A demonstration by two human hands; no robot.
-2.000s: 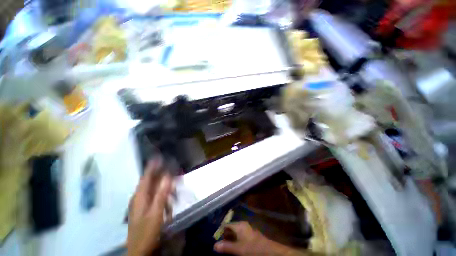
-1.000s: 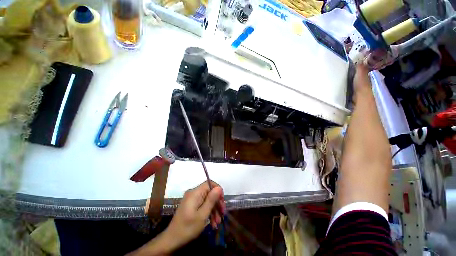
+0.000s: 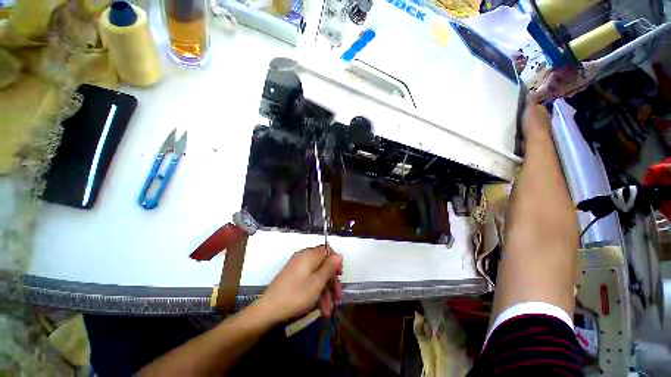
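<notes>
The white JACK sewing machine head (image 3: 441,88) is tilted back, with its black underside mechanism (image 3: 294,118) above the opening and its brownish oil pan (image 3: 382,210). My left hand (image 3: 305,283), at the table's front edge, is closed on a screwdriver (image 3: 321,191). Its thin shaft points up at the mechanism near the head's left end; whether the tip touches is unclear, and the handle is mostly hidden. My right arm reaches to the head's right end, where my right hand (image 3: 539,107) is small and partly hidden; its grip cannot be made out.
Blue thread snips (image 3: 162,171) and a black phone (image 3: 92,147) lie left of the opening. A thread cone (image 3: 129,48) and drink container (image 3: 185,33) stand at the back left. A brown strip with a red end (image 3: 232,269) crosses the front edge. Lace fabric hangs far left.
My left hand with the screwdriver has moved slightly right and up, and the shaft's tip has shifted right along the mechanism. My right hand stays at the head's right end.
</notes>
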